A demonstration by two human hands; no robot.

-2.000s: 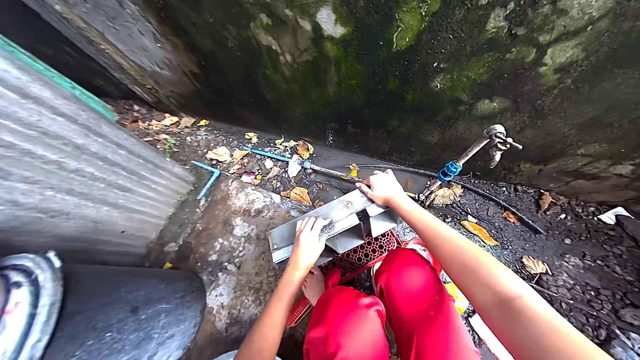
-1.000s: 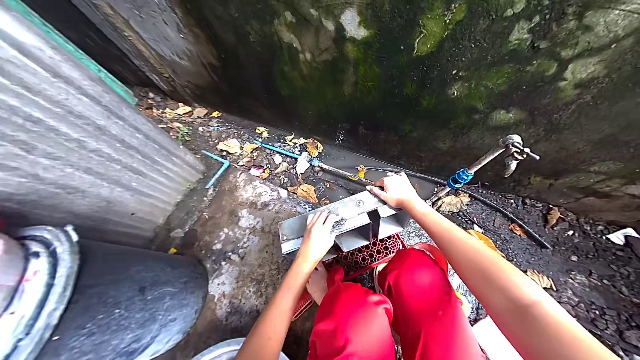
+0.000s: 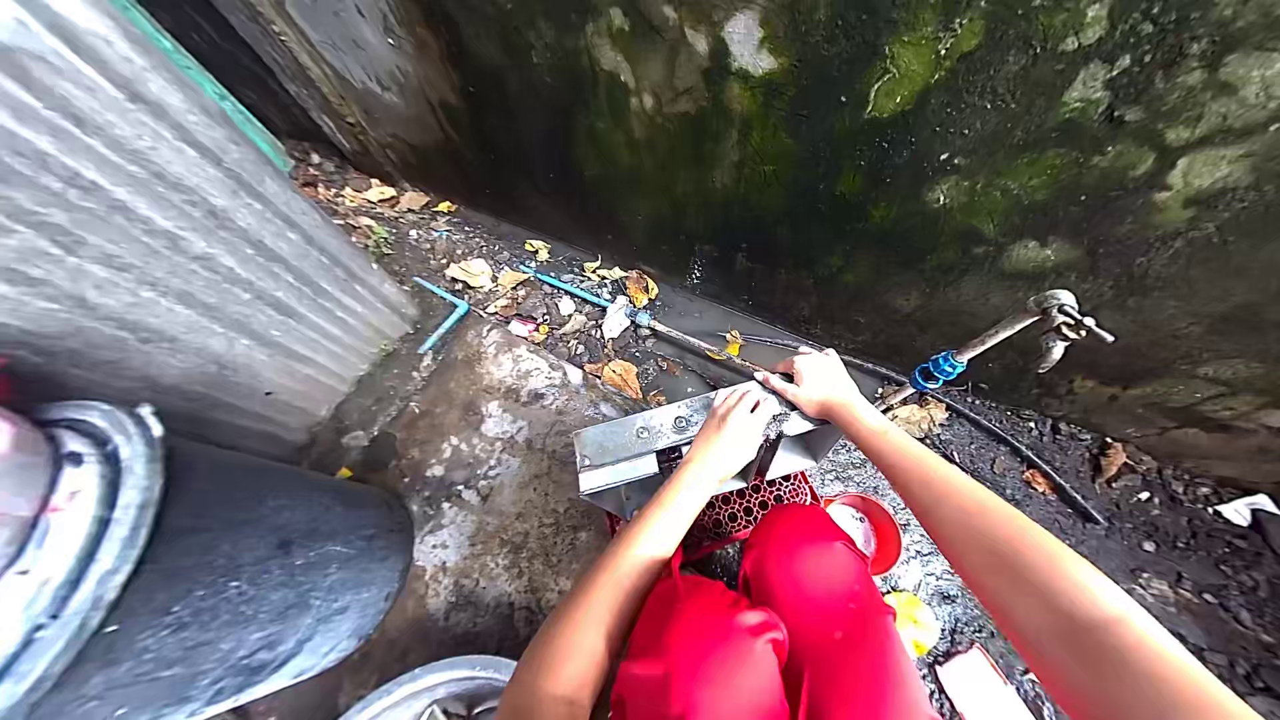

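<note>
A grey metal housing with bolt heads [image 3: 620, 445] lies across a red perforated plastic crate [image 3: 755, 508], in front of the red-clad knees. My left hand [image 3: 735, 430] rests on the housing's top face with its fingers bent, near the middle; some whitish suds or wet grit shows beside its fingertips. At the housing's far right end, my right hand [image 3: 815, 383] grips the edge with the thumb and fingers around it. The underside of the housing and part of the crate are hidden by the arms and knees.
A metal tap [image 3: 1060, 320] on a pipe with a blue fitting [image 3: 938, 371] stands at right by a mossy wall [image 3: 750, 120]. A black bin [image 3: 240, 560] lies left, below corrugated sheet [image 3: 180, 220]. A red bowl [image 3: 880, 530] sits right of the knees.
My left hand has moved right along the metal housing, closer to my right hand. My right hand stays at the far end. More of the red bowl shows now.
</note>
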